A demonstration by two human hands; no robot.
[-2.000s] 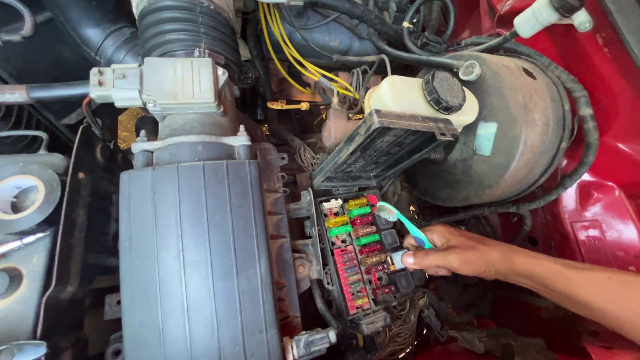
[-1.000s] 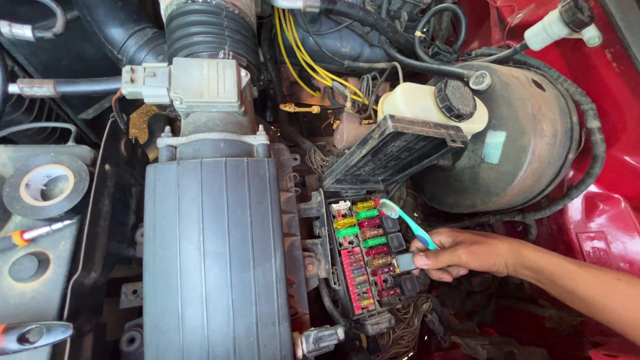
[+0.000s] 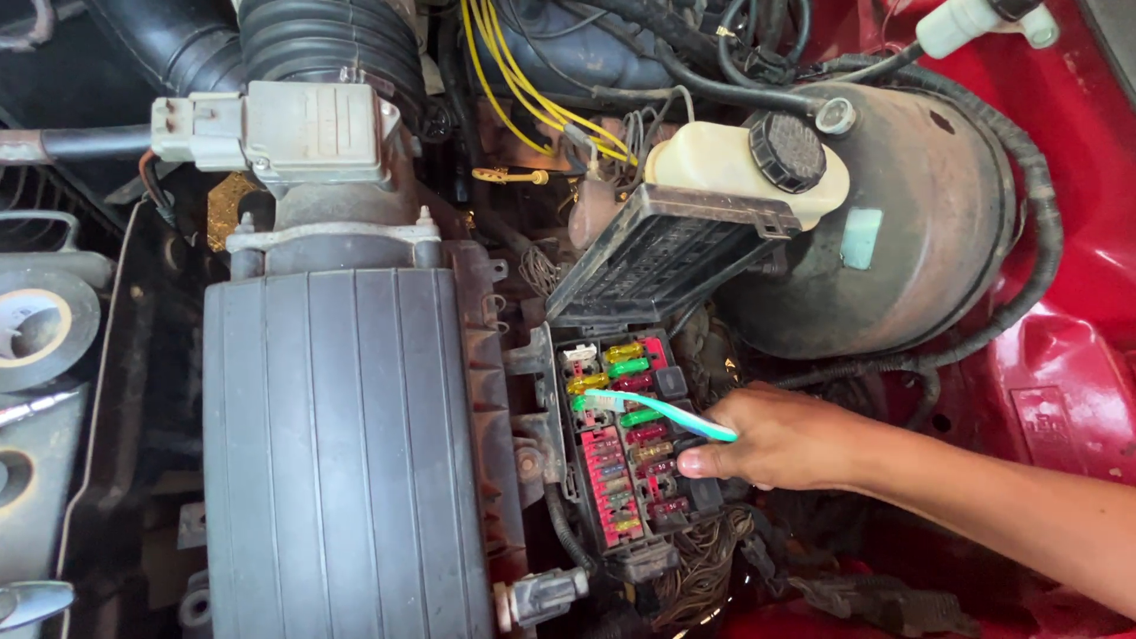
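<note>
Reaching in from the right edge, my right hand (image 3: 772, 439) is closed around the handle of a teal and white toothbrush (image 3: 661, 408). Its bristles rest at the upper left of the fuse box (image 3: 568, 461), over a green fuse (image 3: 581, 403) just below a yellow one (image 3: 587, 383). Several coloured blade fuses fill the box, with a column of small ones (image 3: 612, 484) at lower left. The black fuse box cover (image 3: 666, 253) stands tilted up behind it. My thumb is near the fuses on the right side. My left hand is out of view.
A ribbed black air filter housing (image 3: 346, 444) lies left of the fuse box. Behind the cover are a cream fluid reservoir (image 3: 710, 164) and a round brake booster (image 3: 887, 222). Yellow wires (image 3: 524, 89) run above. A tape roll (image 3: 40, 328) sits at the far left, and bundled wires (image 3: 706, 568) hang below.
The toothbrush head has moved left across the fuse box, from the upper right fuses to the green fuse at the left. My right hand still holds it.
</note>
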